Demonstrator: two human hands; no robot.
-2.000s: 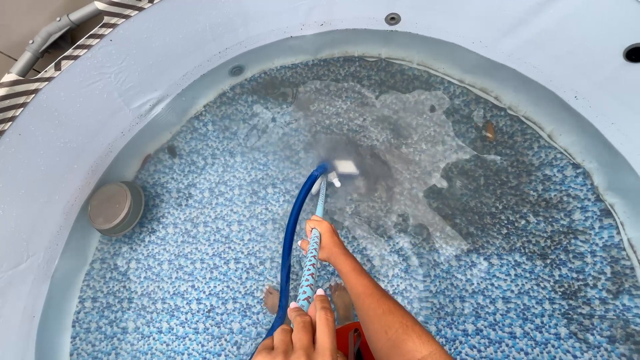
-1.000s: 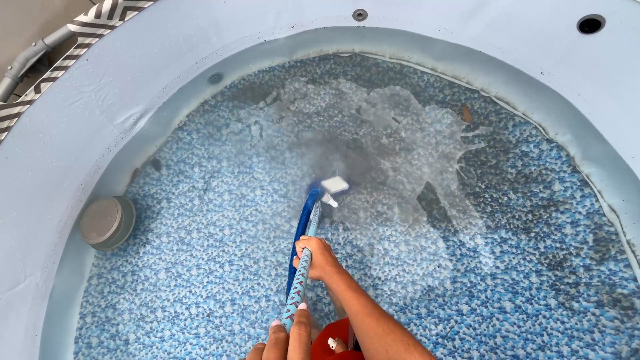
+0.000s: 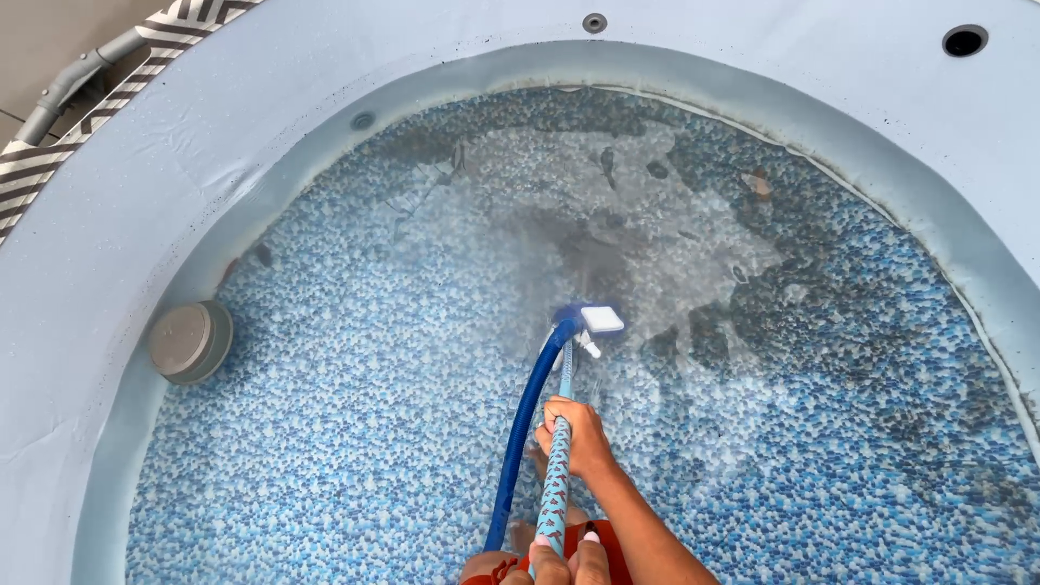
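Note:
My right hand [image 3: 575,435] is closed around the light-blue patterned pole [image 3: 555,487], below the middle of the view. My left hand [image 3: 565,566] grips the same pole lower down, at the bottom edge, where only its fingers show. The pole runs down into the water to a blue pool vacuum head [image 3: 578,313] with a white rectangular part [image 3: 602,318] and a small white fitting. A ribbed blue hose [image 3: 520,439] runs from the head toward me, left of the pole. Cloudy dark sediment [image 3: 589,252] hangs in the water beyond the head.
The round pool's pale liner wall [image 3: 106,268] curves around. A grey round pool fixture [image 3: 188,343] sits at the left wall. Dark dirt [image 3: 812,309] covers the mosaic-print floor at right, with a brown leaf [image 3: 756,185]. Wall fittings [image 3: 595,23] and a grey frame tube [image 3: 73,81] show above.
The vacuum head has moved to the right and somewhat nearer to me across the pool floor. Both hands have stayed on the pole.

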